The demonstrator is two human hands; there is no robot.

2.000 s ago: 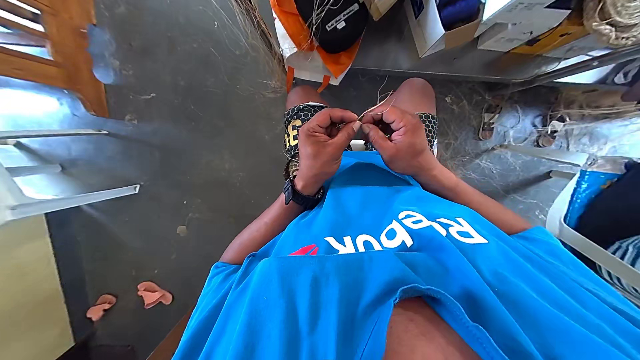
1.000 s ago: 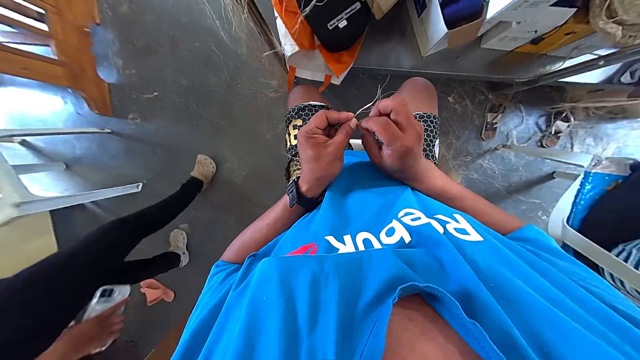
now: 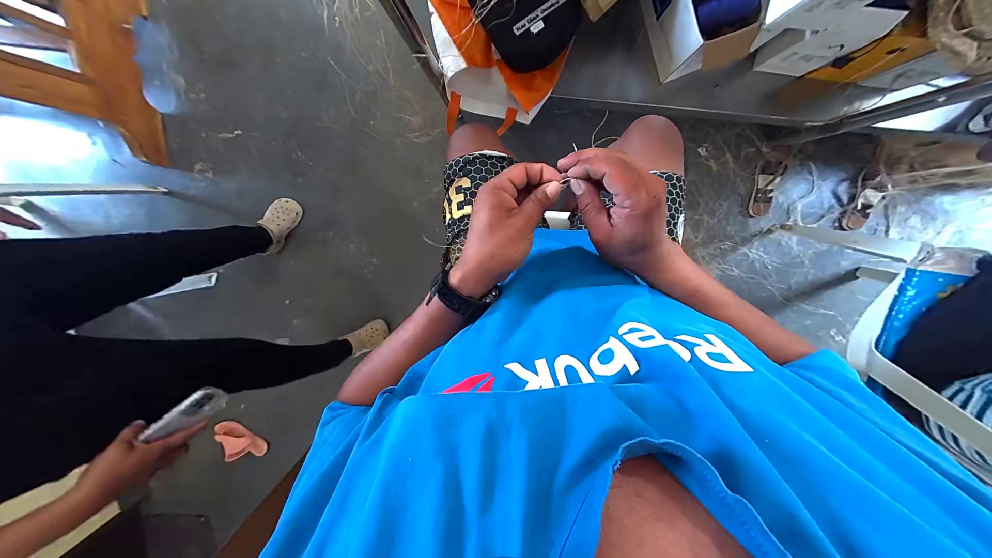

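Over my lap, my left hand (image 3: 508,213) pinches a thin pale strand (image 3: 565,180) between thumb and forefinger; a dark watch is on that wrist. Close beside it on the right, my right hand (image 3: 620,198) pinches the same strand, its fingers curled. The fingertips of both hands nearly meet. Loose ends of the strand stick up above my right hand. The strand is too fine to tell whether it is thread or fibre. Beneath the hands are my patterned shorts (image 3: 474,186) and the hem of my blue shirt (image 3: 573,310).
A person in black trousers (image 3: 178,271) stands at the left, holding a phone (image 3: 184,415). Ahead is a metal shelf (image 3: 620,85) with open boxes (image 3: 682,46) and an orange and white bag (image 3: 488,77). Chairs stand on both sides. Loose fibres lie on the floor (image 3: 333,201).
The person with the phone, not seen two seconds ago, has come into view at the left and moved further in. My hands stay together over my lap; my right fingers have shifted on the strand.
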